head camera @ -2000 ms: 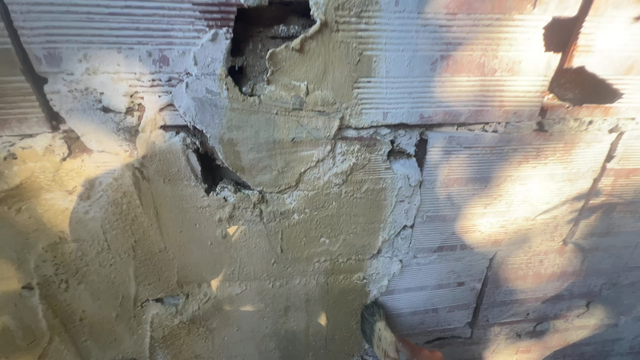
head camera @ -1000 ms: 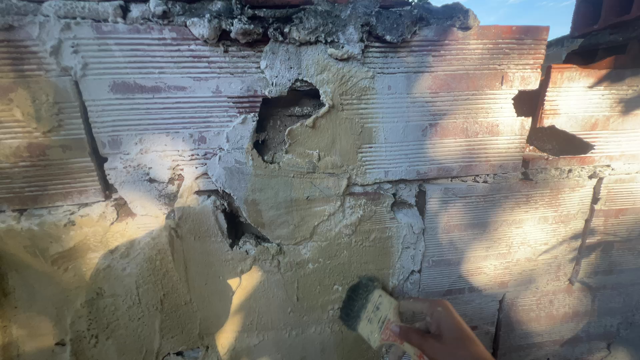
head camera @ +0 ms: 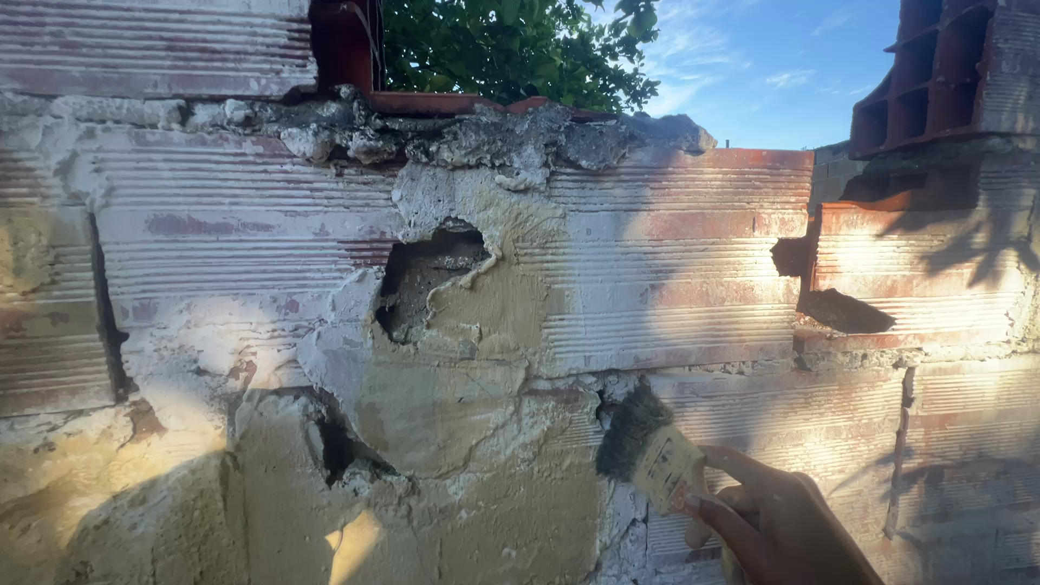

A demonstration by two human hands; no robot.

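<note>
My right hand [head camera: 768,516] comes in from the lower right, its fingers closed around a flat paintbrush [head camera: 666,467]. The brush has dark bristles and a pale ferrule bearing writing. Its bristles point up and left and lie over the mortar joint beside a small hole in the hollow clay brick wall [head camera: 691,252]. Left of the brush, yellowish mortar [head camera: 487,504] covers part of the wall. Above it is a broken hole [head camera: 431,280], and a second jagged gap [head camera: 345,447] lies lower left. My left hand is not in view.
Rough dried mortar [head camera: 487,138] tops the wall's middle. A broken hollow brick [head camera: 934,89] with exposed cells juts out at the upper right. Another gap [head camera: 845,311] opens in the bricks on the right. Green foliage [head camera: 504,49] shows behind the wall.
The brush, with my right hand on it, has moved up and right along the wall since one second ago. The view has tilted upward, showing the wall's top, foliage and more sky.
</note>
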